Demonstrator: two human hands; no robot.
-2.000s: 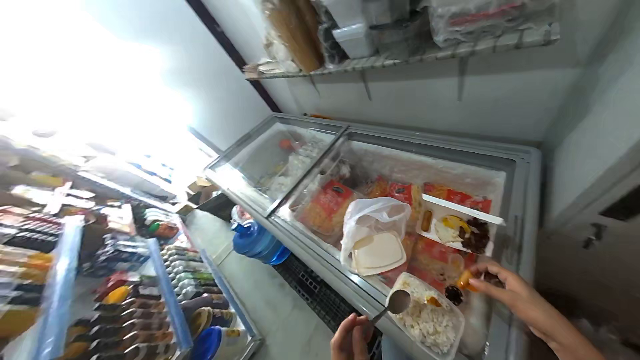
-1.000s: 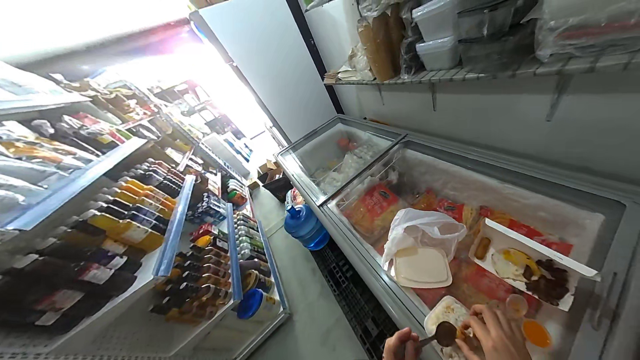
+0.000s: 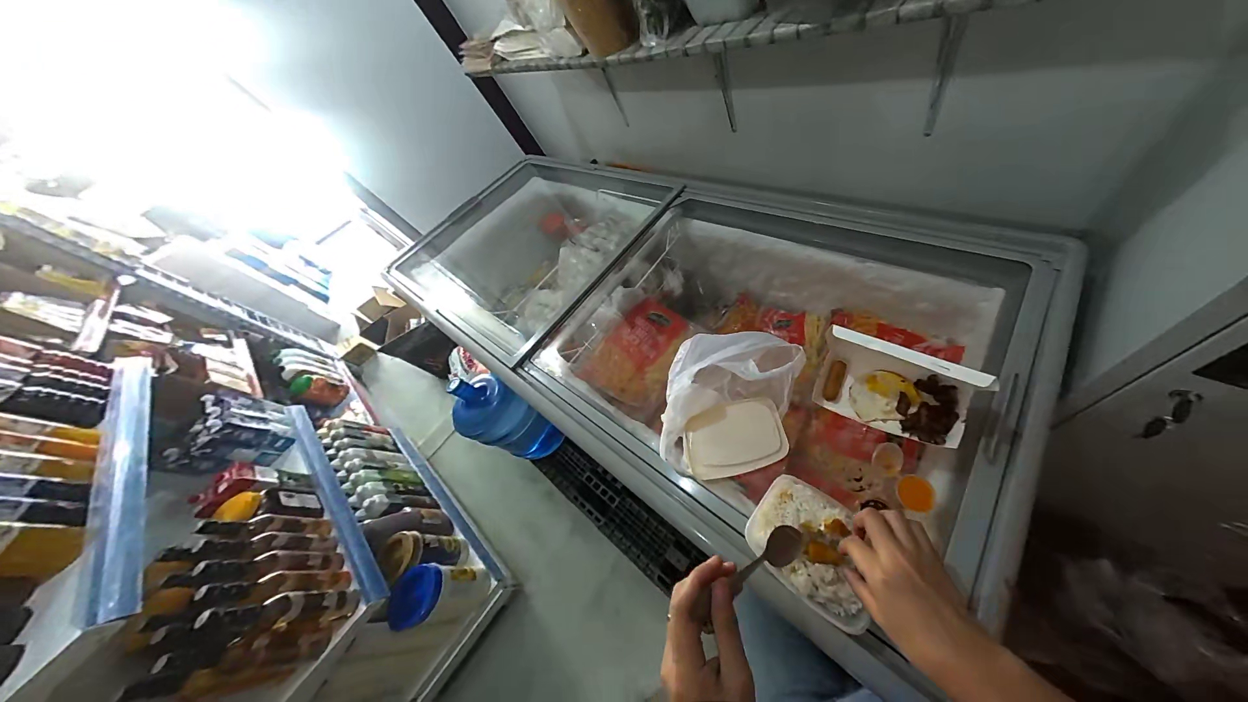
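My left hand (image 3: 704,624) grips the handle of a metal spoon (image 3: 782,546), whose bowl is over the near side of a white plastic container of rice (image 3: 824,585). Fingertips of my right hand (image 3: 892,561) are at the container's right side, by orange-brown food pieces (image 3: 824,552) on the rice; whether they pinch something is hidden. A small dark cup (image 3: 874,505) is partly behind those fingers. Beyond lie an orange cup or lid (image 3: 916,493), a white box with fried egg, sausage and dark meat (image 3: 892,395), a white lid (image 3: 736,439) and a white plastic bag (image 3: 731,366).
The glass-topped chest freezer (image 3: 858,219) under these things holds red packets (image 3: 639,351). On the floor at its left are a blue water jug (image 3: 502,414) and a black grate (image 3: 624,517). Shelves of bottles (image 3: 263,565) stand at left; a wall shelf (image 3: 760,29) hangs above.
The right hand, away from the rice with a small dark cup two seconds ago, is now at the container's side. The view has shifted a lot between frames.
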